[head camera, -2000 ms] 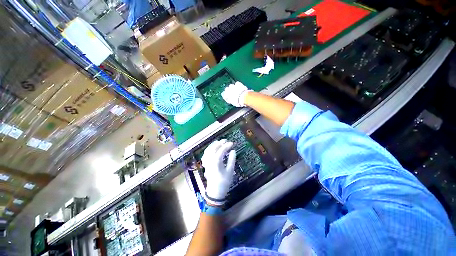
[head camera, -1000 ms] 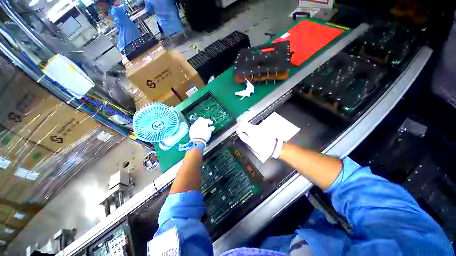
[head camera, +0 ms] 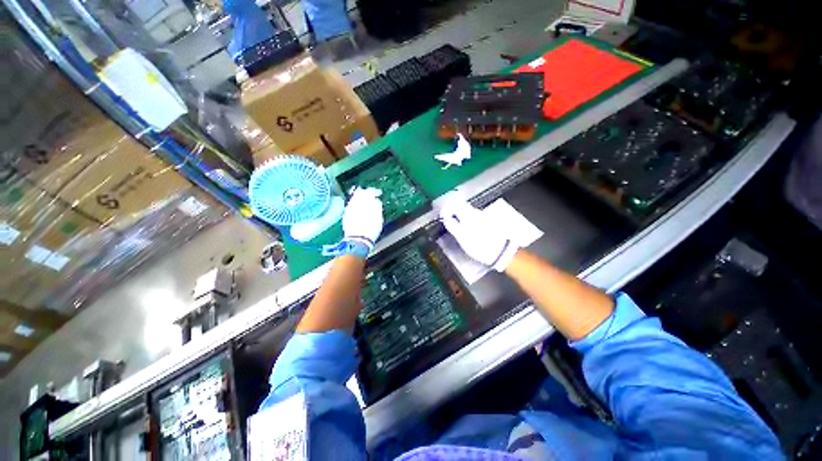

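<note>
My left hand (head camera: 363,219), in a white glove with a blue wrist band, is at the near left edge of the black parts tray (head camera: 386,183) on the green mat. Its fingertips are over the tray; whether they hold a piece is too small to tell. My right hand (head camera: 478,236), also gloved, is over the white sheet (head camera: 512,227) beside the near rail. Its fingers hide part of the sheet, and whether it grips anything is unclear. A green circuit board (head camera: 408,303) lies in its dark carrier on the conveyor below both hands.
A light blue fan (head camera: 290,191) stands left of the tray. A stacked fixture (head camera: 491,108) and crumpled white piece (head camera: 454,151) are on the mat, with a red sheet (head camera: 586,78) behind. Black covers (head camera: 631,149) lie farther right; another board (head camera: 192,414) is at lower left.
My left hand has moved from over the board to the parts tray. My right hand has left the tray for the white sheet. The camera view has shifted slightly.
</note>
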